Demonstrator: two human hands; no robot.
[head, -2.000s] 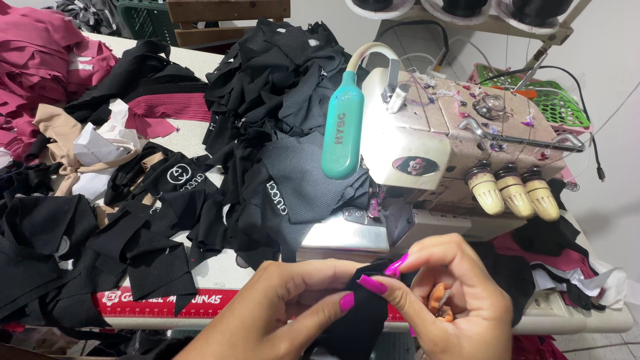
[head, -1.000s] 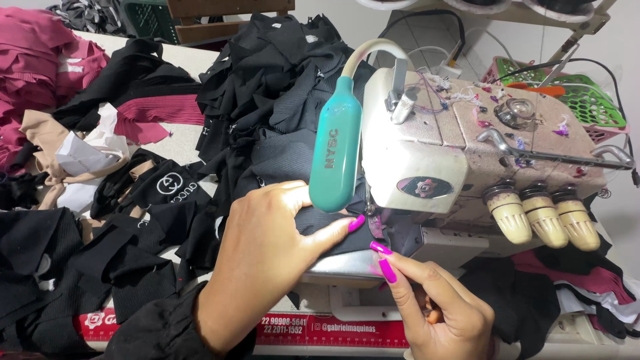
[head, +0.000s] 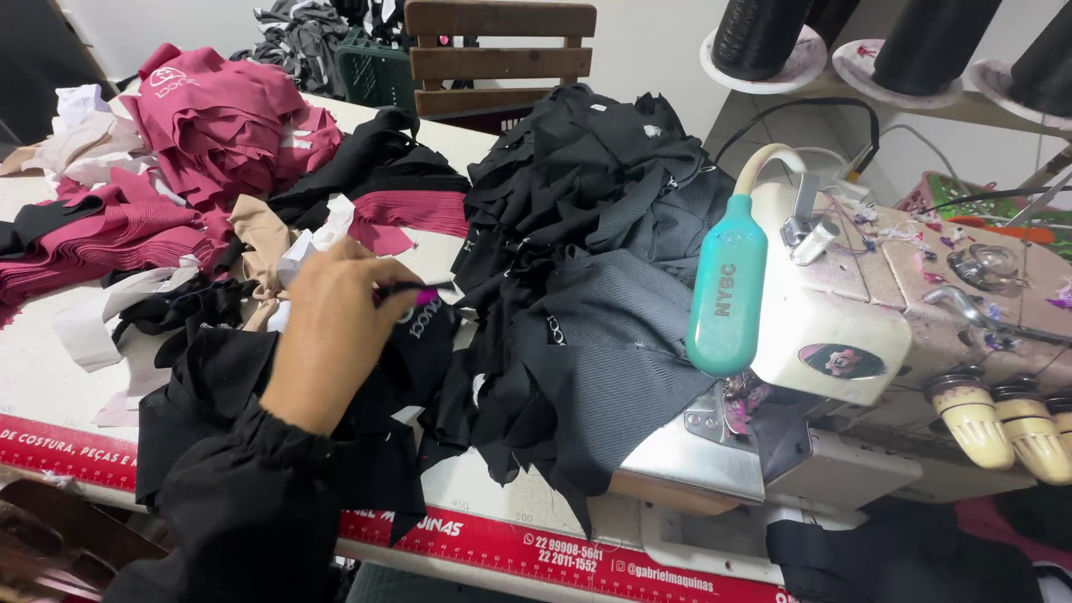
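Note:
My left hand is over the dark fabric at the left, thumb and fingers pinched on the edge of a black fabric piece. Under and around it lie black cut pieces, some with white print. My right hand is out of view. Right of my left hand, a grey-black ribbed fabric piece lies against the metal plate of an overlock sewing machine. A teal lamp hangs over the plate from a bent white neck.
Behind are a heap of black fabric and folded dark pink pieces. Beige and white scraps lie between. A red printed ruler strip edges the table. Black thread cones stand at top right; a wooden chair is behind.
My left hand has moved from beside the machine's plate to the fabric at the left. My right hand, earlier near the plate, has left the view. The view has swung left.

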